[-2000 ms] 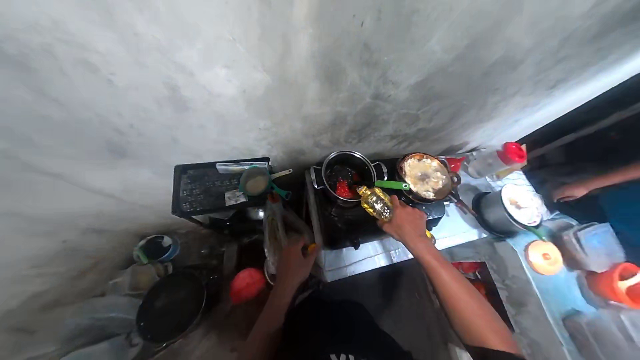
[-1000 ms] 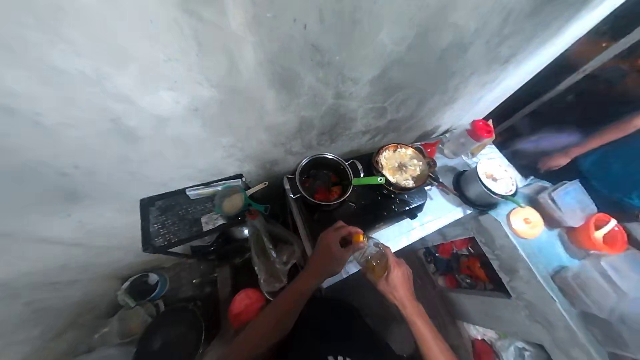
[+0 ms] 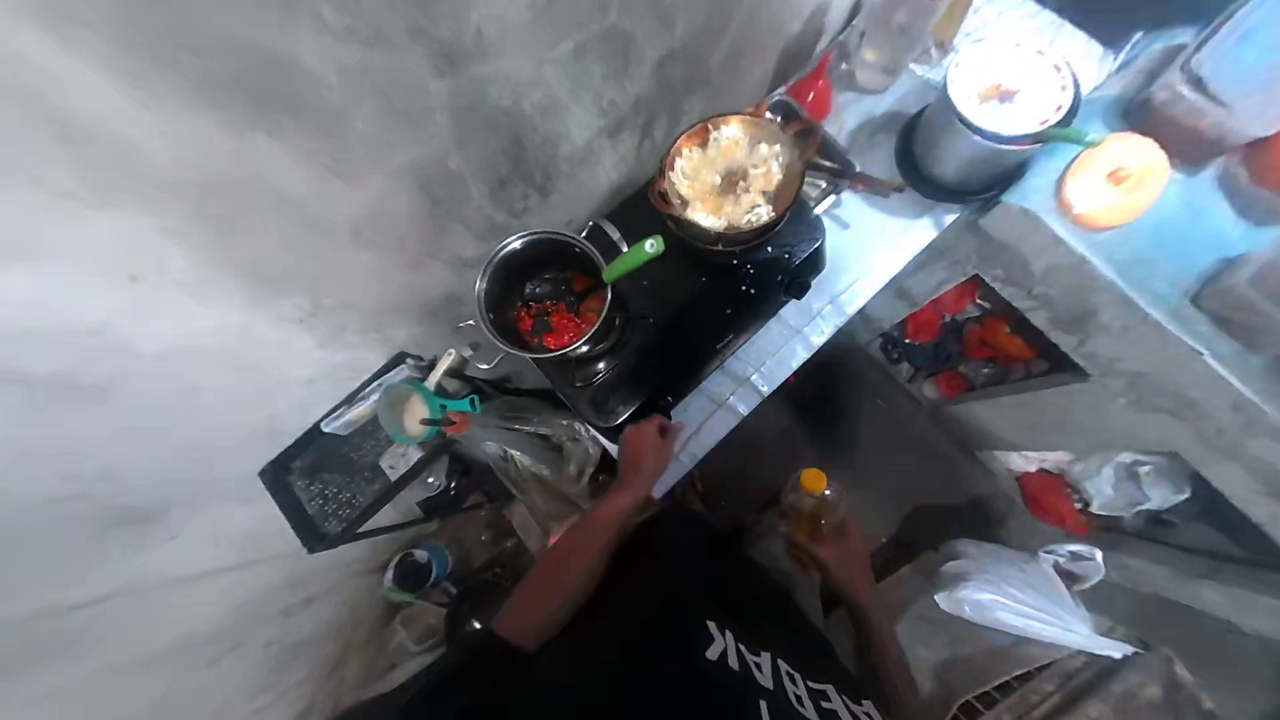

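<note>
My left hand is at the front edge of the black gas stove, by a control knob; its fingers are curled and partly hidden. In my right hand, low beside my body, is a clear bottle of yellow oil with a yellow cap on. A steel pot with red contents stands on the stove's left part, a green-handled utensil leaning out of it. On the right part, a pan holds pale food in bubbling oil.
Left of the stove is a black rack with a teal strainer. A grey pot and an orange lid sit at the right. The concrete wall rises behind the stove. A white plastic bag lies lower right.
The bottle has moved from over the stove, through both hands at its cap, down to the right in my right hand. My left hand has let go of it and moved to the stove's front.
</note>
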